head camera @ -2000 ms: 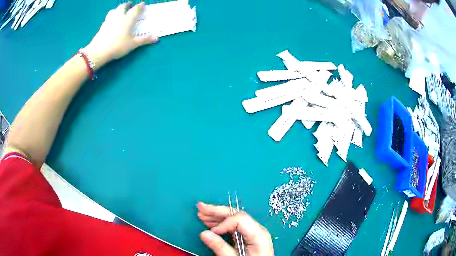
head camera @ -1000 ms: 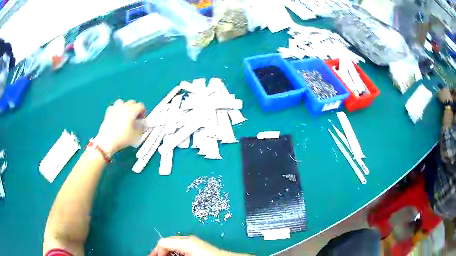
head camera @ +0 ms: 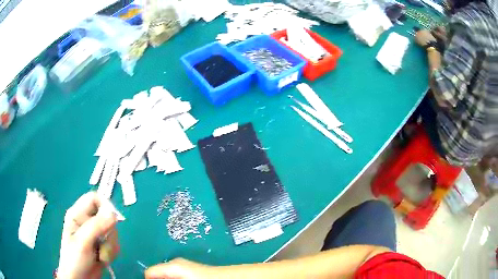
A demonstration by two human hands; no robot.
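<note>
My left hand (head camera: 87, 234) is at the lower left, fingers curled around a white strap; only its flared end (head camera: 117, 212) shows past the fingertips. My right hand (head camera: 173, 270) is cut off by the bottom edge; the thin tips of tweezers (head camera: 142, 265) stick out to its left. A loose heap of white straps (head camera: 143, 131) lies beyond my left hand. A pile of tiny silver-grey metal parts (head camera: 184, 217) lies between the heap and the black ribbed mat (head camera: 240, 174). White tape is at both ends of the mat, with small specks on it.
Two blue bins (head camera: 218, 93) with dark and silver contents stand beside a red bin (head camera: 322, 70) holding white pieces. Spare tweezers (head camera: 322, 129) lie beside a white strip. A neat strap stack (head camera: 33, 219) is at far left. A person (head camera: 469, 82) is at right near a red stool (head camera: 418, 210).
My left hand moved from the neat stack to the heap, then back toward me with a strap. The view swung right, bringing in the person and stool.
</note>
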